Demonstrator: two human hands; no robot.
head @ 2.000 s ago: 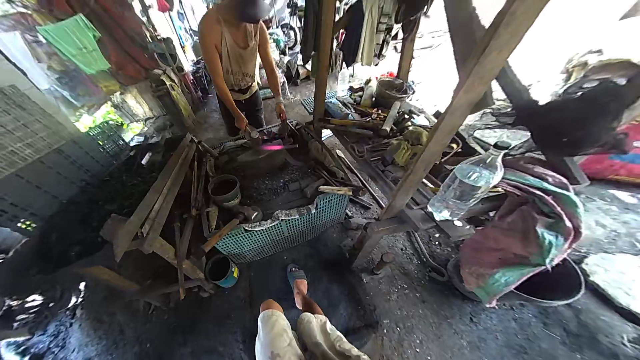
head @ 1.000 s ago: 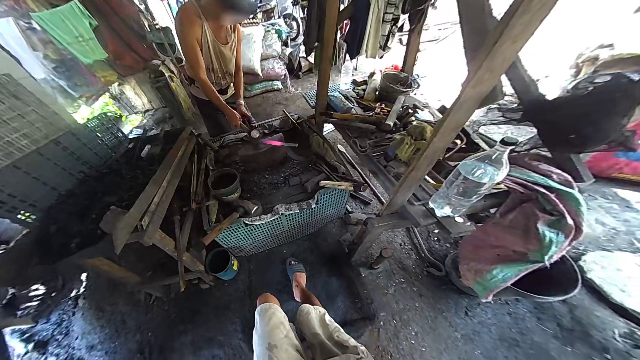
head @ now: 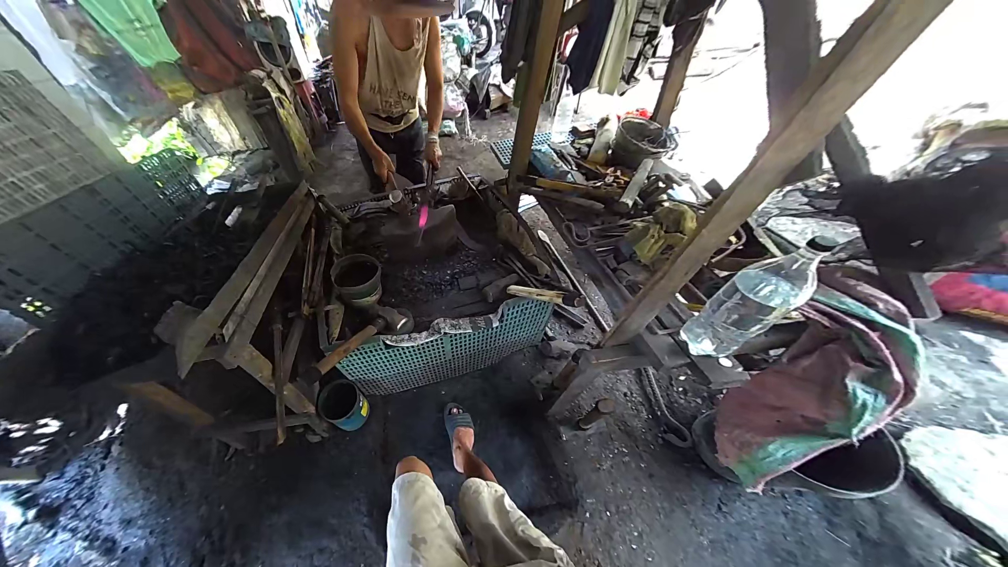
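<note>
Neither my left hand nor my right hand shows; only my legs in light shorts [head: 429, 512] and a sandalled foot [head: 459, 433] are visible. Across the work area a person in a tank top [head: 394, 79] stands bent over an anvil block [head: 417, 228]. One of that person's hands grips a hammer [head: 396, 195]; the other holds a tool, apparently tongs [head: 429, 179], with a pink-glowing metal piece [head: 423, 216] at its end. Nearer me, a long-handled hammer [head: 370, 335] lies over the edge of a teal perforated plastic panel [head: 449, 358].
A dark bucket [head: 357, 279] and a blue tin [head: 344, 405] stand left of centre. Wooden planks [head: 244, 283] lean at the left. A slanted wooden post [head: 772, 173], a clear water bottle [head: 752, 299] and a sack [head: 811, 394] over a basin [head: 854, 472] occupy the right.
The other person has straightened somewhat from the lower bend of a second ago. The glowing piece, roughly crosswise in the earlier frames, now points toward me.
</note>
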